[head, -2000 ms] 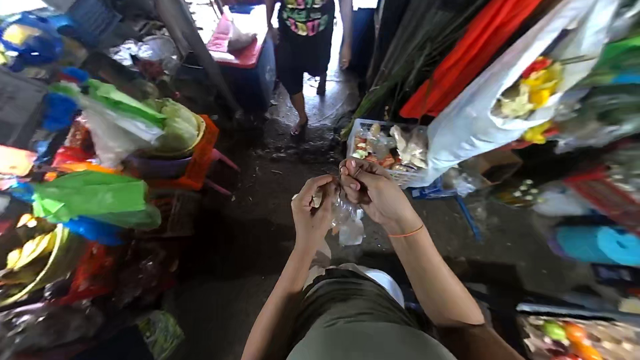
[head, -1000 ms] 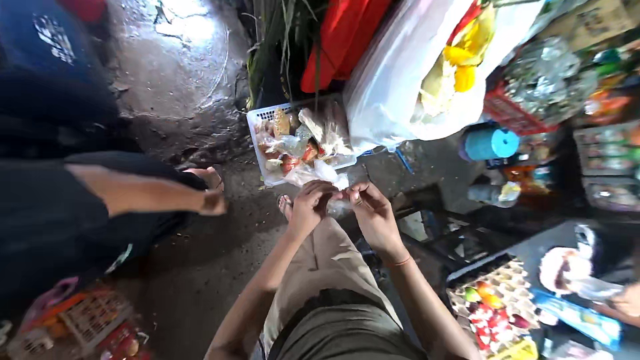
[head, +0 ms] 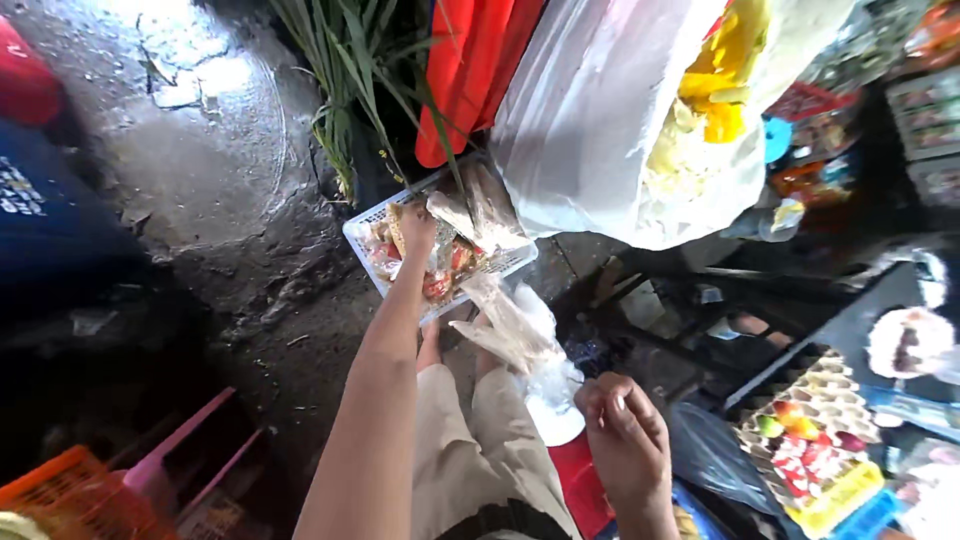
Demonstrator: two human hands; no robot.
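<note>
My left hand (head: 417, 225) reaches into a white plastic basket (head: 365, 223) on the floor, among clear plastic packets with red and brown contents. Its fingertips are hidden there, beside a tan piece (head: 395, 226). My right hand (head: 626, 431) is raised at the lower right with curled fingers; a clear plastic bag (head: 546, 379) lies or hangs just left of it, and I cannot tell whether the fingers grip it. Long pale packets (head: 501, 326) show at the bag's upper end, near the basket.
A large white sack (head: 585, 127) with yellow scraps stands behind the basket, near red cloth (head: 469, 67) and long green leaves (head: 360, 82). An egg tray (head: 825, 397) with small fruits is at right. Orange crates (head: 75, 491) and pink chair legs (head: 184, 442) are at lower left.
My hands were together in front of me and are now apart. My left hand has moved forward into the basket. The person at the left has mostly gone out of view.
</note>
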